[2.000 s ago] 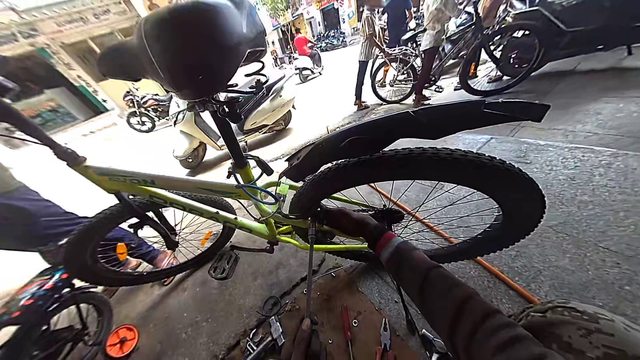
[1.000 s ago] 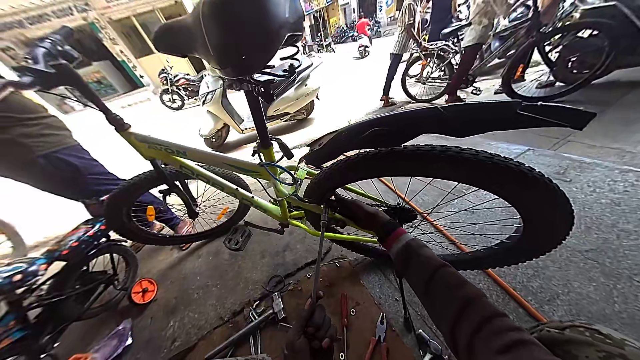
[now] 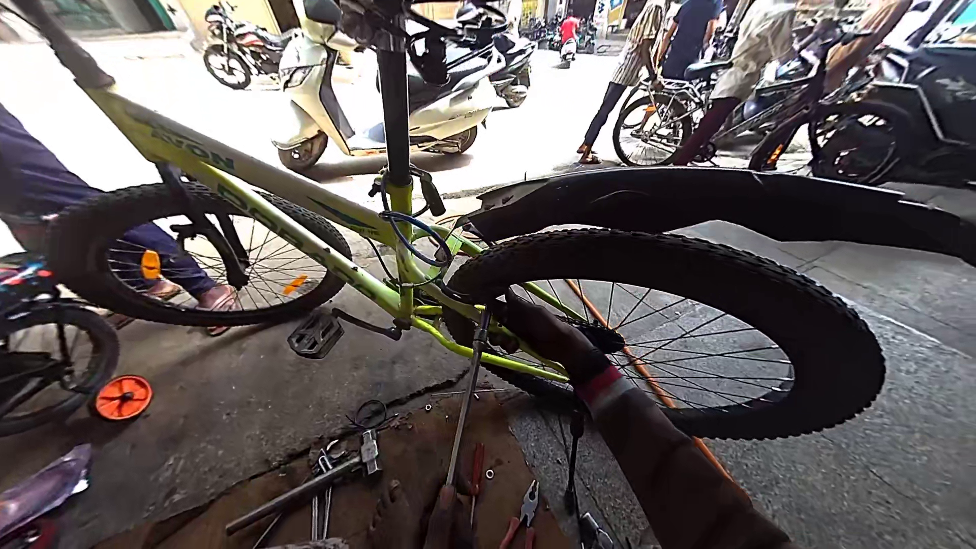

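A yellow-green bicycle frame [image 3: 305, 229] spans the view, its rear wheel [image 3: 823, 343] at the right under a black mudguard [image 3: 656, 198]. My right hand [image 3: 545, 332] reaches in at the chainstay, between the frame and the rear tyre; its fingertips are partly hidden. My left hand [image 3: 446, 515] is low in the view, closed on the lower end of a long metal rod-like tool [image 3: 463, 412]. The tool's upper end, with a socket-like piece, meets the frame beside my right fingers. A pedal [image 3: 315, 335] hangs left of the tool.
On a brown mat lie a hammer [image 3: 305, 488], pliers [image 3: 526, 511], a red-handled screwdriver [image 3: 476, 465] and spanners. An orange small wheel [image 3: 123, 397] and a small bicycle [image 3: 53, 358] are at the left. A person's legs [image 3: 160, 252] stand behind the front wheel. A scooter [image 3: 396, 99] is parked beyond.
The view has moved closer to the bicycle. My left hand stays on the long tool, and my right hand stays by the rear of the frame.
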